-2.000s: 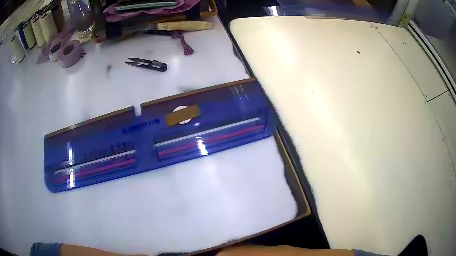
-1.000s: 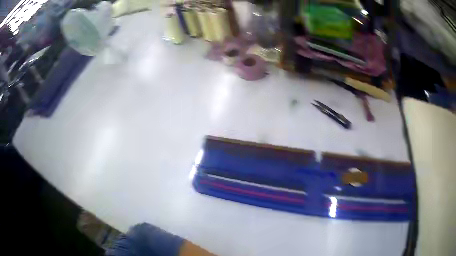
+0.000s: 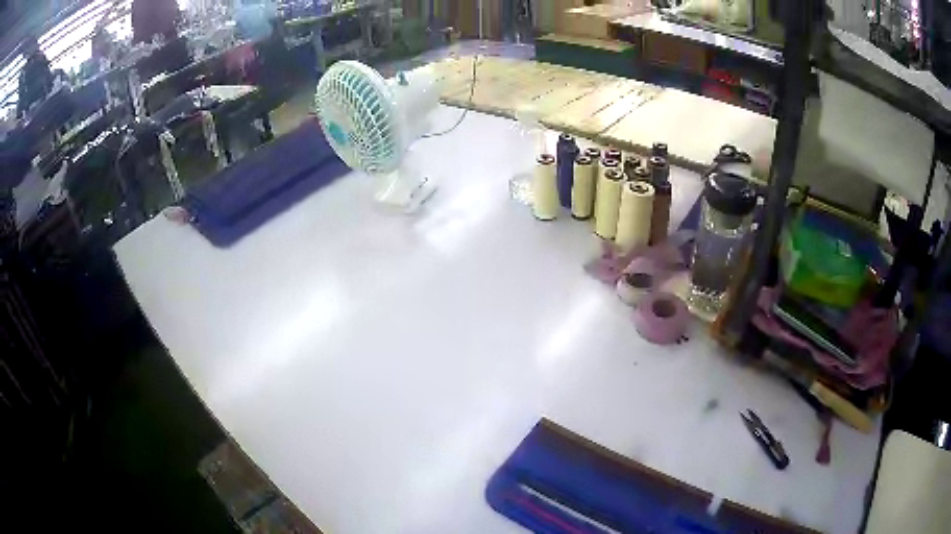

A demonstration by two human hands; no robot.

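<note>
No hand shows in the head view. The shiny blue template (image 3: 615,488) lies on the glossy white worktable (image 3: 344,365) at the bottom right, cut off by the lower edge. Its brown strip and notch face away from me, and a white and a pink line show near its left end. Small black thread snips (image 3: 765,438) lie beyond it to the right. A dark blue flat stack of fabric (image 3: 266,186) lies at the table's far left.
A white desk fan (image 3: 360,120) stands near the stack. Thread cones (image 3: 610,198), dusty-pink tape rolls (image 3: 661,317) and a clear bottle (image 3: 720,245) stand by the dark-framed rack. A green packet (image 3: 831,261) sits in the rack. The cream machine bed (image 3: 916,490) shows at the lower right.
The view has swung left and up. The template and snips now sit lower in the picture. The fan and cones have come fully into view. The arm and blue sleeve have left the picture.
</note>
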